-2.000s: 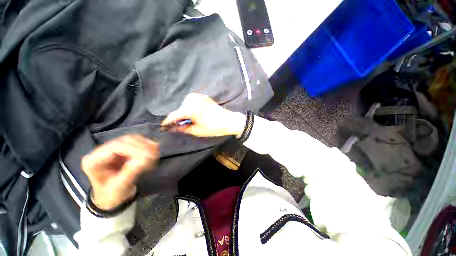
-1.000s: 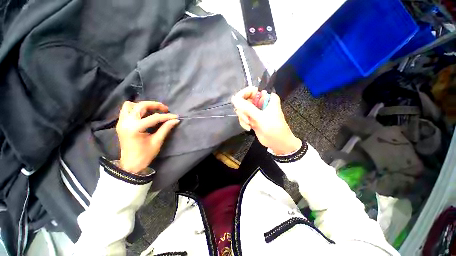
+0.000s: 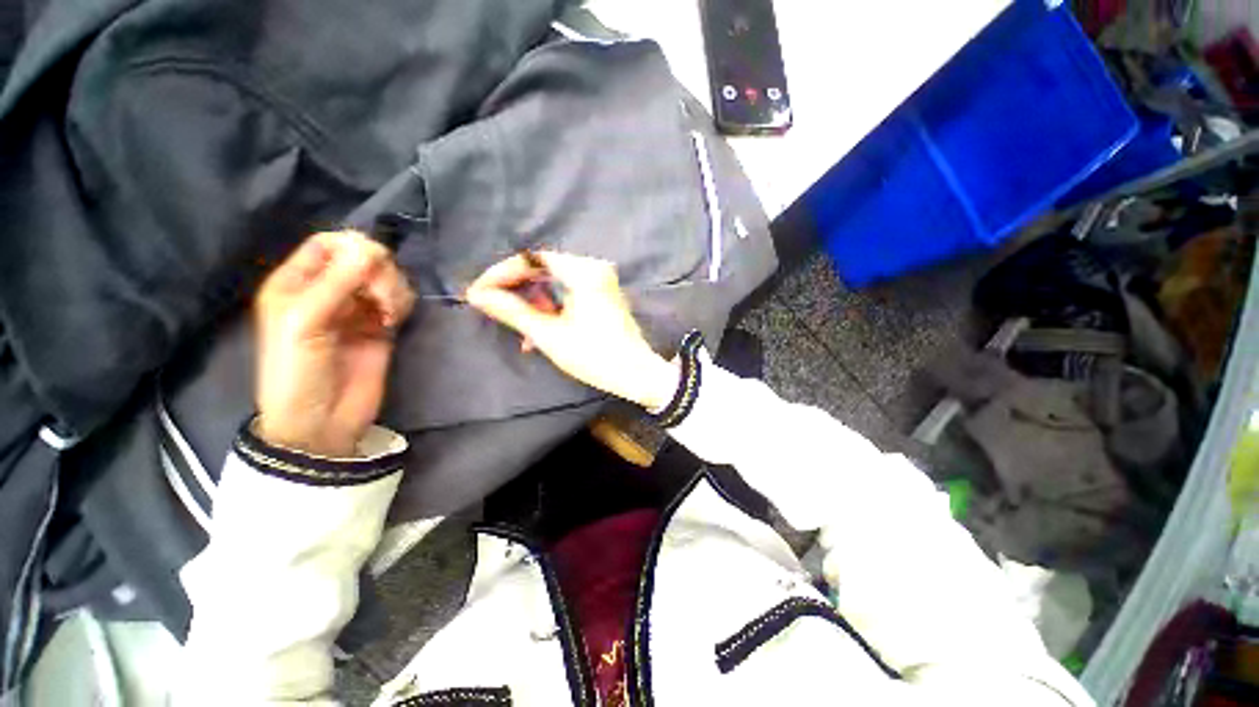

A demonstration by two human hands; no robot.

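A large dark grey garment (image 3: 552,180) with white stripe trim lies in front of me. A short pale thread (image 3: 442,297) stretches between my two hands, over the garment. My left hand (image 3: 327,332) is raised and blurred, fingers curled at the thread's left end; its exact grip is unclear. My right hand (image 3: 566,307) has its thumb and fingertips pinched at the thread's right end. A small dark tool with red and blue parts (image 3: 543,293) is held within the right hand. No needle can be made out.
A black smartphone (image 3: 747,69) lies on the white table (image 3: 856,55) at the top. A blue plastic bin (image 3: 980,138) stands to the right. Beyond it, a clear-edged container (image 3: 1190,470) holds grey cloth pieces (image 3: 1056,428). The speckled floor (image 3: 815,332) shows between table and container.
My hands have come closer together since one second ago; the right moved left and the left rose slightly. The thread span between them is shorter. The view has shifted slightly.
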